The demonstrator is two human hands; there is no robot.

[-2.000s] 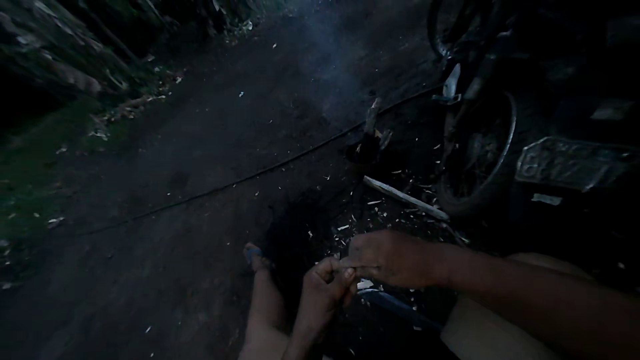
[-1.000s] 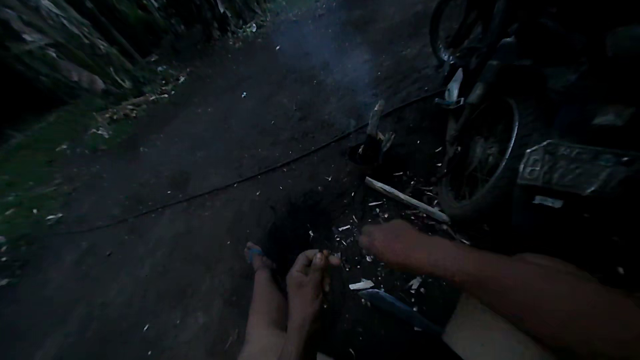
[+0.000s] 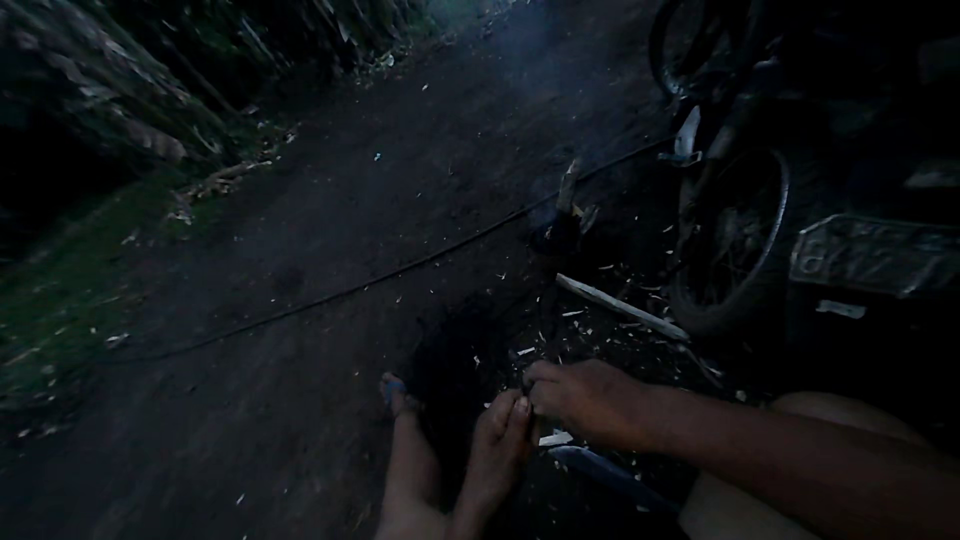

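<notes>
My left hand (image 3: 504, 427) is at the lower middle, its thumb and fingers pinched together around something small that I cannot make out. My right hand (image 3: 585, 394) meets it from the right, fingers curled, the fingertips touching or almost touching the left ones; whether it holds anything is too dark to tell. Just below the hands lie a pale wood chip (image 3: 555, 439) and a long, dull bluish object, perhaps a blade (image 3: 611, 471). A pale split stick (image 3: 622, 306) rests on the ground beyond the right hand, with many wood shavings (image 3: 574, 313) around it.
Upright pieces of wood (image 3: 568, 186) stand in a dark, smoking spot or container ahead. A motorcycle's wheel (image 3: 731, 232) and plate are at the right. A thin cable or hose (image 3: 405, 266) crosses the dirt ground. My sandalled foot (image 3: 393, 390) is at lower left; plants line the upper left.
My hands were together two seconds ago, stood apart one second ago with the right hand further right, and now meet again.
</notes>
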